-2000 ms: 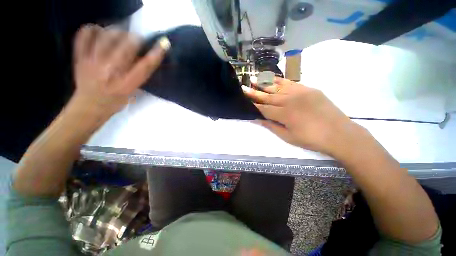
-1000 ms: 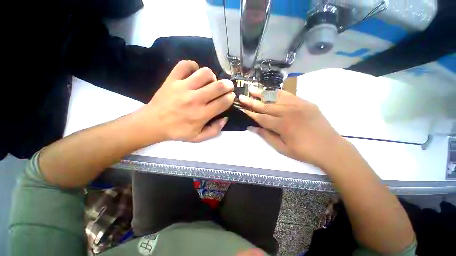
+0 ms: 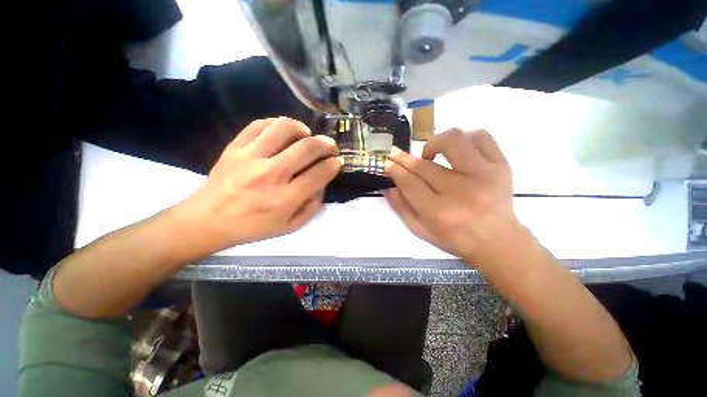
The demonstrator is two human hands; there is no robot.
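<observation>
The black garment (image 3: 167,108) lies from the left of the table to the presser foot area. Its sleeve end (image 3: 356,184) lies between my hands, with a checked lining strip (image 3: 366,162) showing along its edge. My left hand (image 3: 267,178) pinches the left side of this edge. My right hand (image 3: 457,186) pinches the right side between thumb and fingers. Both sets of fingertips are just in front of the presser foot (image 3: 349,133) of the sewing machine (image 3: 481,46). The needle tip is too small and blurred to tell.
A tan block (image 3: 422,122) sits right of the foot. A black strip (image 3: 605,46) crosses the machine arm. A ruler strip (image 3: 325,274) runs along the table's front edge. Plaid pieces (image 3: 163,341) lie low left, and dark cloth (image 3: 659,326) low right.
My left hand came from the raised cloth at left to the foot and took hold of the edge. My right hand has drawn slightly back from the foot. The checked strip now shows between the hands.
</observation>
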